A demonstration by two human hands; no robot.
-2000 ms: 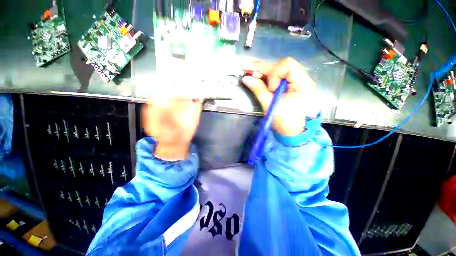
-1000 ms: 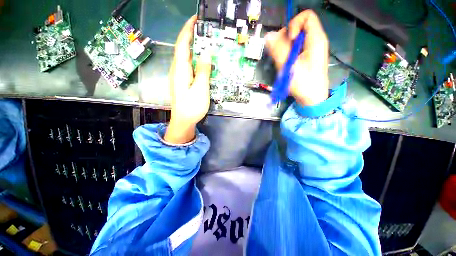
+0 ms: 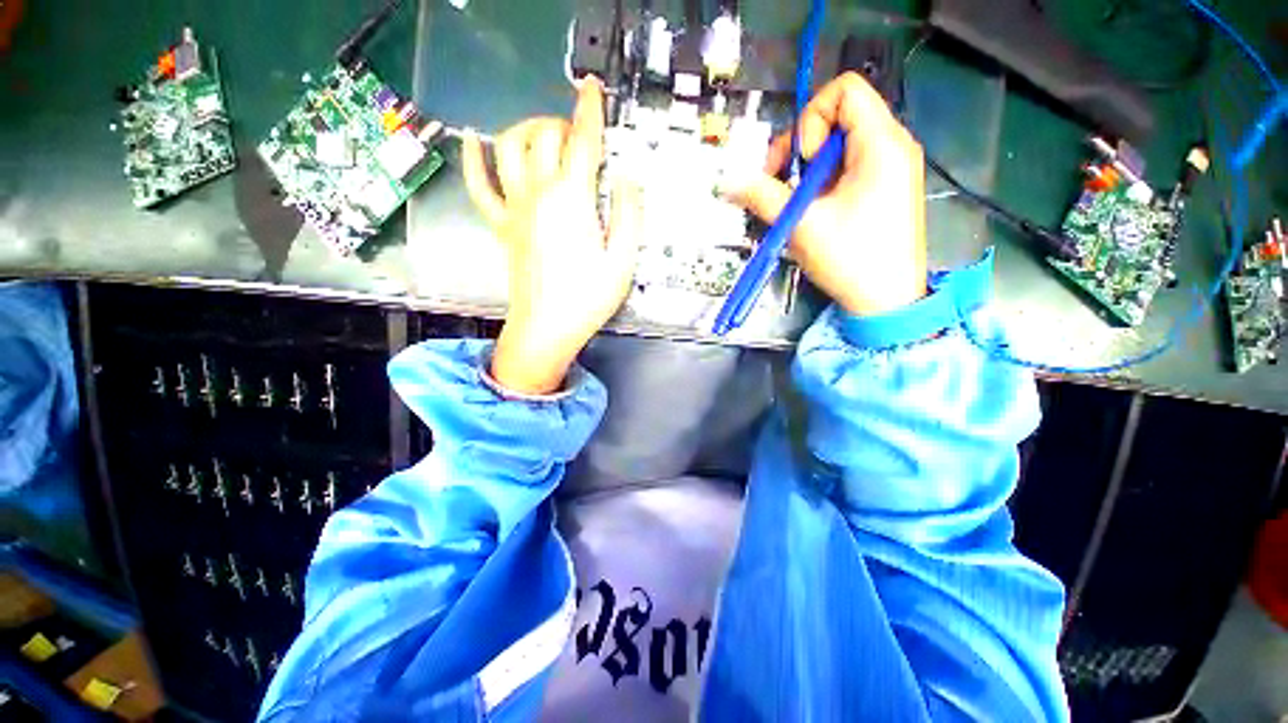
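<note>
A circuit board (image 3: 684,212), partly washed out by glare, lies in front of me near the bench's front edge. Its far edge meets the plugs of the test connectors (image 3: 689,54). My left hand (image 3: 554,233) is at the board's left side, fingers spread, fingertips near its far left corner; whether it grips the board is unclear. My right hand (image 3: 856,191) holds the blue pen-like tool (image 3: 770,257), which slants down toward me. Its thumb and index finger are at the board's right edge, by the sockets.
Two circuit boards lie on the left, the nearer one (image 3: 346,158) with a black cable. Two more lie on the right, one (image 3: 1123,233) on a black cable. A coiled blue cord (image 3: 1261,130) runs to my right wrist strap (image 3: 918,314). A black tray (image 3: 240,494) is below the bench edge.
The board appeared at the connectors between the earlier frames. Since then my left hand's fingers have spread over its left side, and my right hand has moved slightly, still holding the blue tool.
</note>
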